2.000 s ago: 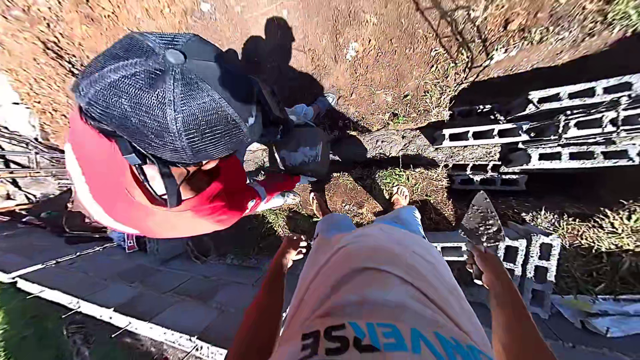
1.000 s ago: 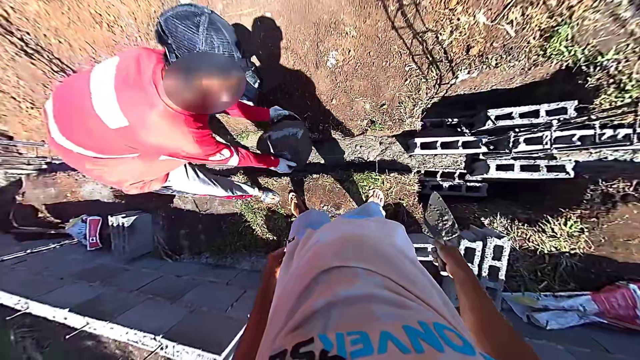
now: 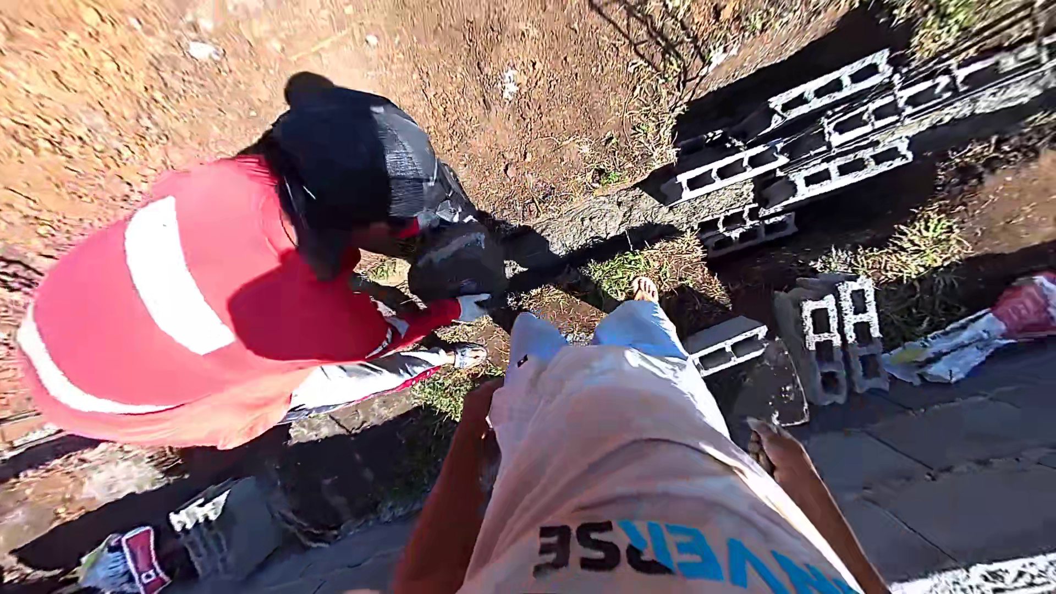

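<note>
My right hand [image 3: 774, 450] is closed around the handle of a mason's trowel; its mortar-smeared blade [image 3: 771, 388] points up in front of hollow concrete blocks. My left hand [image 3: 483, 406] hangs beside my left thigh, partly hidden and dark, so its fingers are unclear. At front left a co-worker in a red shirt [image 3: 272, 305] and dark cap bends over a dark round bucket [image 3: 458, 260], with a gloved hand at its lower edge. The bucket stands close to the start of a low mortar-topped footing [image 3: 594, 219], near my feet.
Hollow blocks [image 3: 850, 169] with thin bars lie along the footing at upper right. Upright blocks [image 3: 825, 342] stand by my right side, near a crumpled sack [image 3: 1023, 309]. Grey paving [image 3: 932, 462] runs below. Another block [image 3: 227, 528] and a small bag [image 3: 144, 561] sit lower left.
The co-worker has bent lower over the bucket, head now above it. My right hand with the trowel has dropped nearer my side. The view has turned and shifted.
</note>
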